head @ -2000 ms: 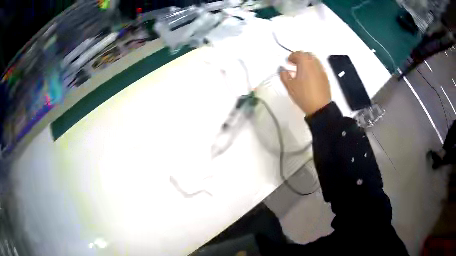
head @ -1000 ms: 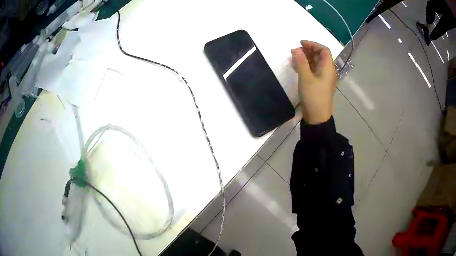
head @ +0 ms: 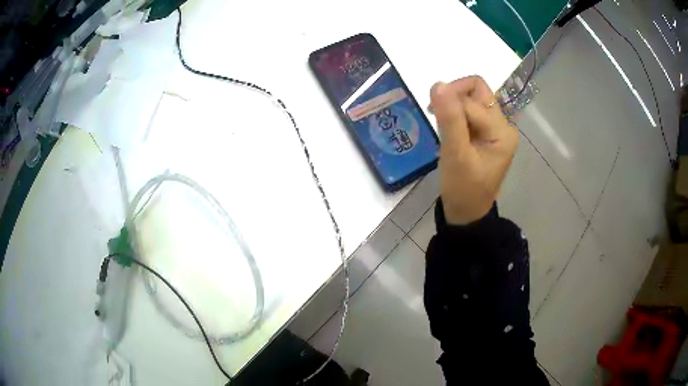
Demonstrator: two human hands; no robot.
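Note:
A smartphone [head: 381,121] lies on the white bench near its edge, its screen lit with a blue picture and a white light reflection across it. My right hand [head: 475,124] is just right of the phone's lower end, over the bench edge, with fingers curled in and thumb up against them. I see nothing held in it. My left hand is out of the picture. A clear syringe barrel [head: 115,317] with a green cap [head: 122,247] lies at the lower left of the bench, with a looped clear hose [head: 253,271] beside it.
A speckled cord [head: 313,181] runs across the bench and over its edge. A thin dark cable crosses near the green cap. Clear plastic pieces [head: 520,94] lie at the bench edge behind my hand. White sheets and clutter are upper left. A red stool [head: 641,350] stands on the tiled floor.
The phone's dark screen has lit up. My right hand has moved slightly down and its fingers have curled in more. Since the earliest frame, the view has swung toward the phone.

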